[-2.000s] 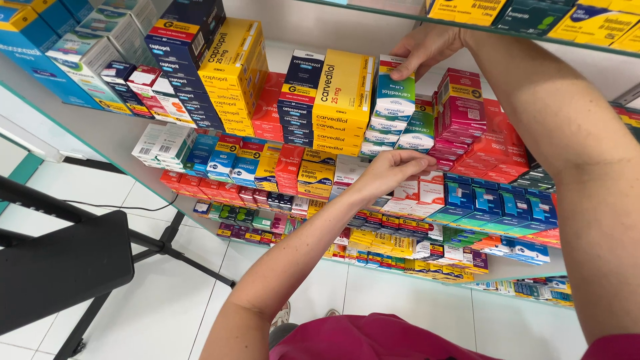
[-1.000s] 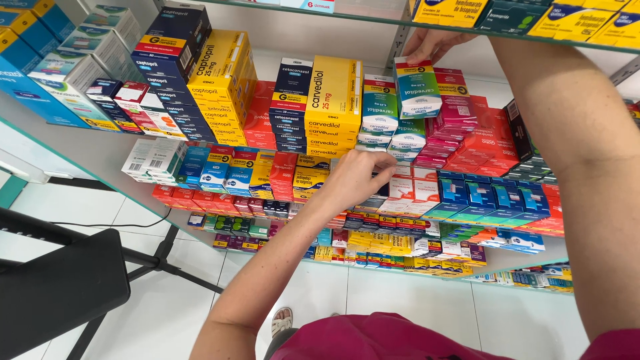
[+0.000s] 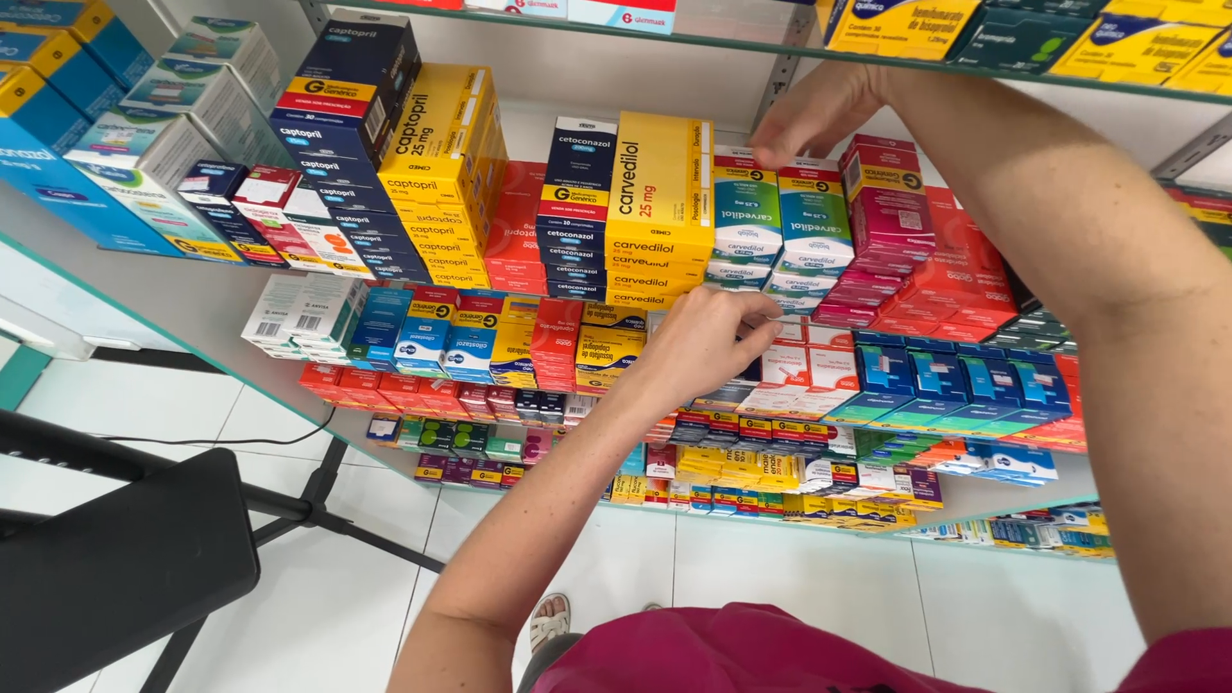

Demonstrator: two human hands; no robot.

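Observation:
Two adjacent stacks of carvedilol boxes, the left green-and-white stack [image 3: 747,212] and the right one [image 3: 814,217], stand on the upper medicine shelf. My right hand [image 3: 818,111] reaches behind them, its fingertips near the top back of the left stack; whether it grips anything is hidden. At the shelf's front edge, my left hand [image 3: 717,332] is bent below the yellow carvedilol boxes [image 3: 659,188], its fingers near the base of the green-and-white stacks. No box shows plainly in it. Magenta boxes [image 3: 885,207] stand just right of the stacks.
A glass shelf [image 3: 751,38] with more boxes runs above my right forearm. Captopril boxes [image 3: 438,144] stand to the left, red boxes [image 3: 948,269] to the right. Lower shelves hold rows of medicine boxes [image 3: 871,380]. A black stand [image 3: 125,577] is on the floor at left.
Two seconds ago my right hand was at the top of the left green-and-white stack; one second ago it was behind a raised box on the right stack. That stack now stands level beside the left one.

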